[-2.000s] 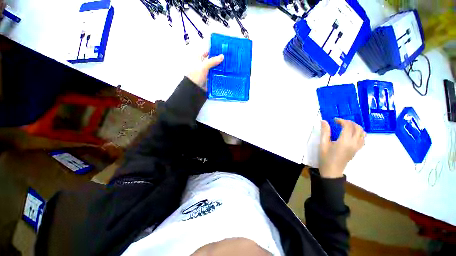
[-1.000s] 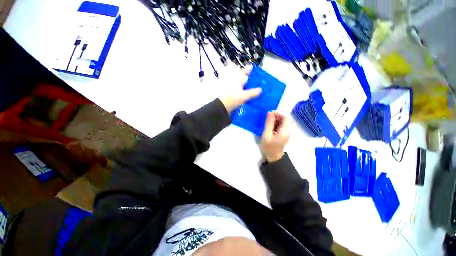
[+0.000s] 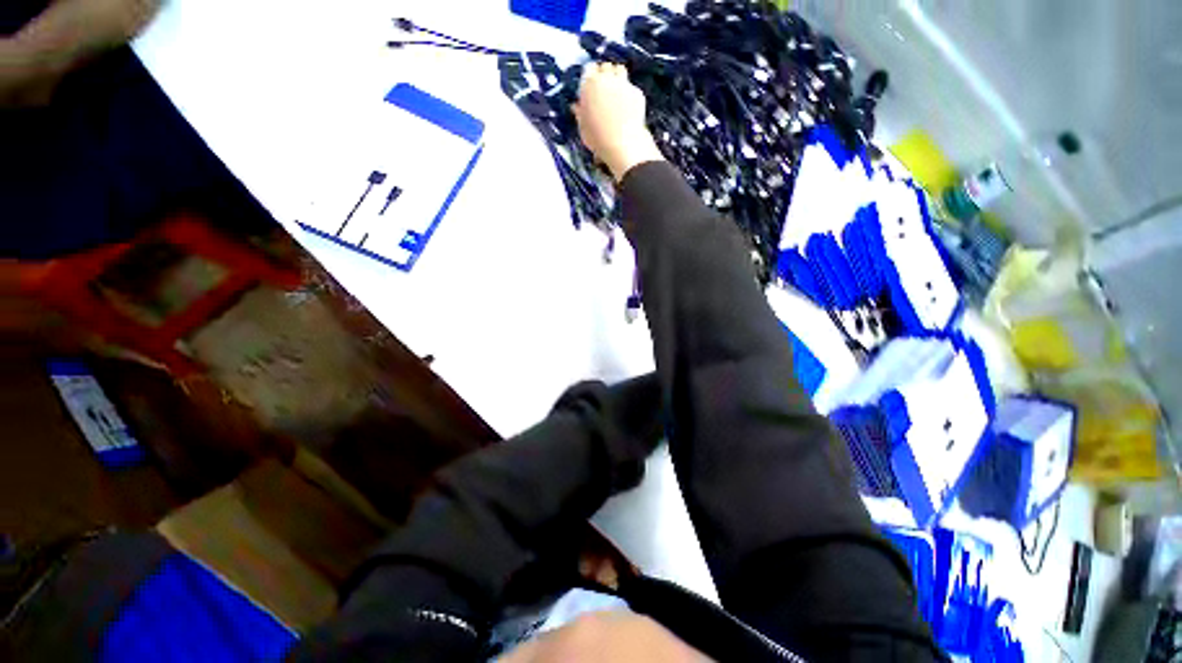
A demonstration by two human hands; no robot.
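A tangle of black cables lies at the top centre of the table. My right hand is at its left edge, touching the cables; its fingertips are partly lost among them, and a grip cannot be told. My left sleeve runs under my right sleeve, which hides my left hand. Part of a blue tray shows just right of my right sleeve; what holds it is hidden.
A blue-and-white pack lies left of the cables. Blue-edged stacks stand at right, with blue trays below them. Another person's hand shows at top left. A red stool and carton are below the table.
My right hand has left the blue tray and reached up to the cable pile. My left hand has gone out of sight. The view has turned and shifted left.
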